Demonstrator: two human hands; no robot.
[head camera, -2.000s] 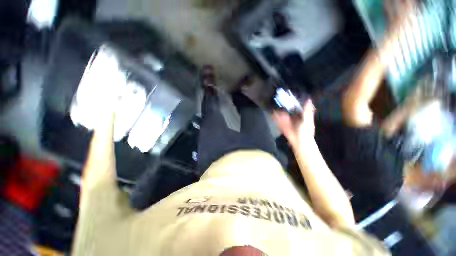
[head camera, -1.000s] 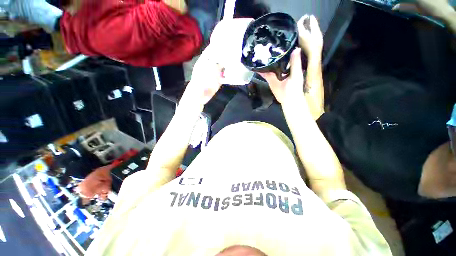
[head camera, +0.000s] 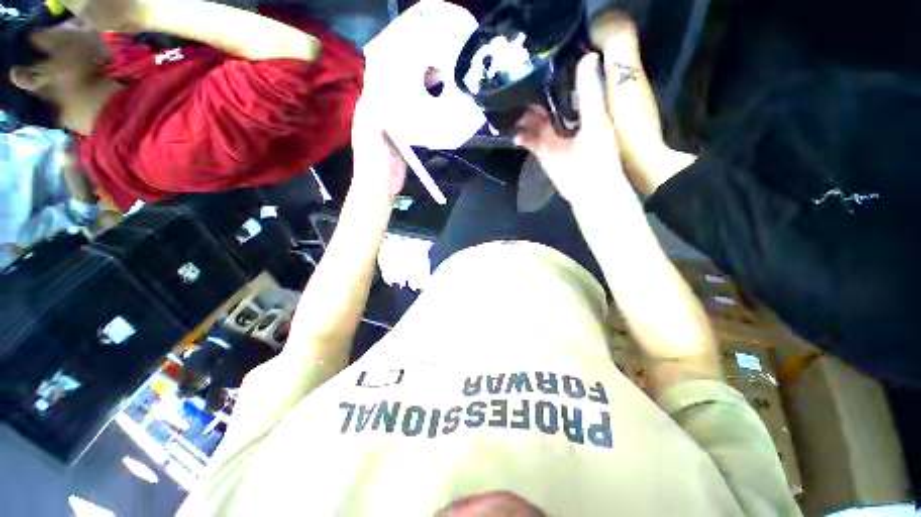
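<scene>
A white housing (head camera: 419, 101) with a dark round hole and a thin white stick (head camera: 422, 174) is near the top centre. My left hand (head camera: 380, 162) holds it from its lower left side. My right hand (head camera: 571, 146) holds a black hollow housing (head camera: 550, 61) with shiny white and grey inner parts, just right of the white one. The black housing is cut off by the top edge. A thin dark wire shows below the white housing. Whether the two housings touch is unclear.
Another person's hand (head camera: 628, 86), in a black sleeve (head camera: 747, 202), is close beside my right hand. A person in red (head camera: 232, 111) is at upper left. Black crates (head camera: 151, 273) stand at left, cartons (head camera: 737, 353) at lower right. A lit bench (head camera: 192, 404) is at lower left.
The white housing has turned, showing its hole and stick. The black housing has moved up and slightly left. More of the person in red shows. Cartons now show at right.
</scene>
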